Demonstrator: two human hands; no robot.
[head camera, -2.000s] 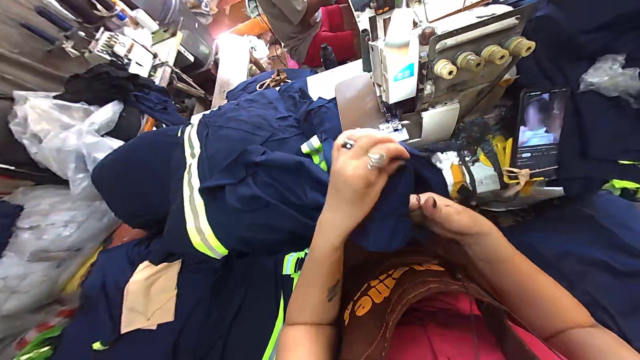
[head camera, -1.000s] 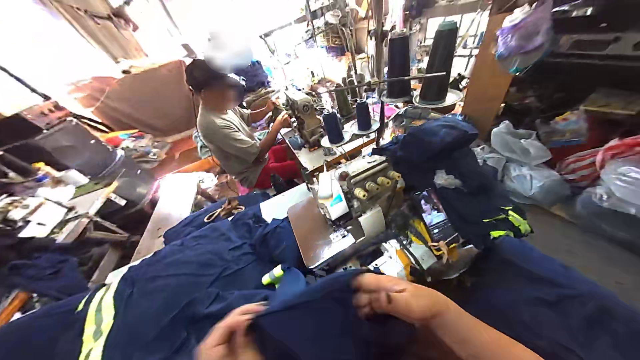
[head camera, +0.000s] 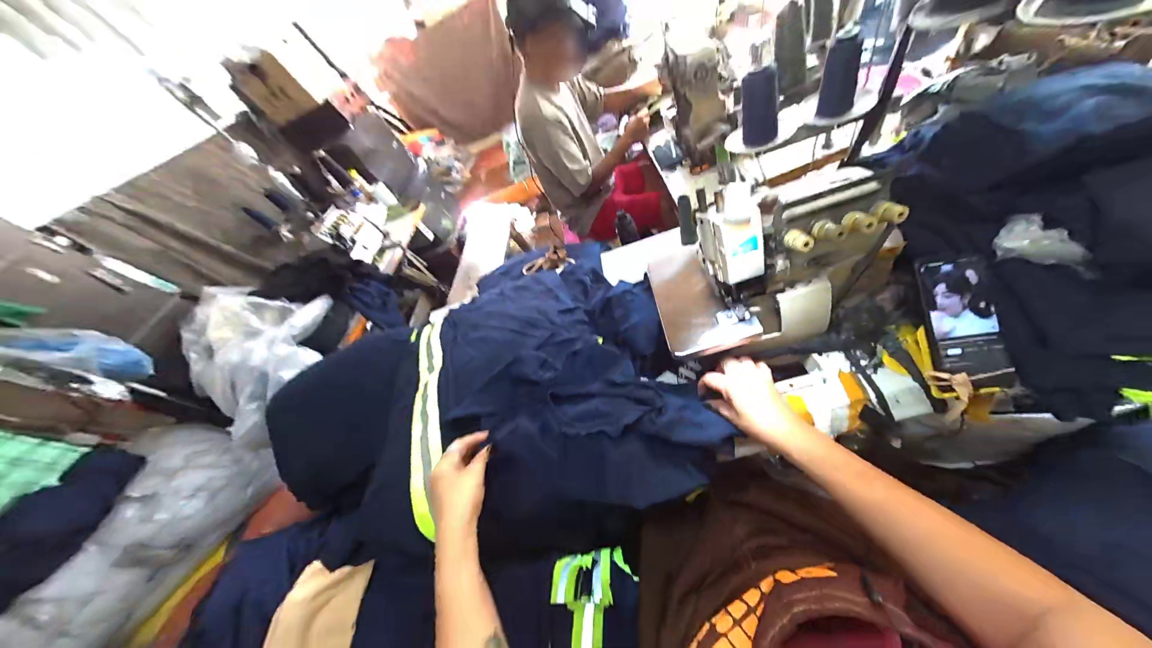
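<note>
A navy garment (head camera: 540, 405) with a yellow-and-silver reflective strip (head camera: 427, 432) lies bunched before the overlock sewing machine (head camera: 742, 243). My left hand (head camera: 461, 477) rests on the cloth just right of that strip, thumb and fingers close together; whether it pinches a fold is unclear. My right hand (head camera: 742, 396) has its bent fingers at the garment's right edge, just below the machine's metal plate (head camera: 688, 301), and seems to hold that edge. The presser foot area (head camera: 738, 315) shows no cloth under it.
A phone (head camera: 959, 310) stands right of the machine, near dark cloth. Thread cones (head camera: 760, 106) rise behind. Another person (head camera: 562, 144) sits at a machine beyond. Plastic bags (head camera: 256, 346) lie left; more navy cloth with reflective tape (head camera: 585, 585) and a beige piece (head camera: 319, 605) are below.
My hands were close together on the navy cloth; now they are far apart, the left near the reflective strip, the right beside the machine. The view has swung widely.
</note>
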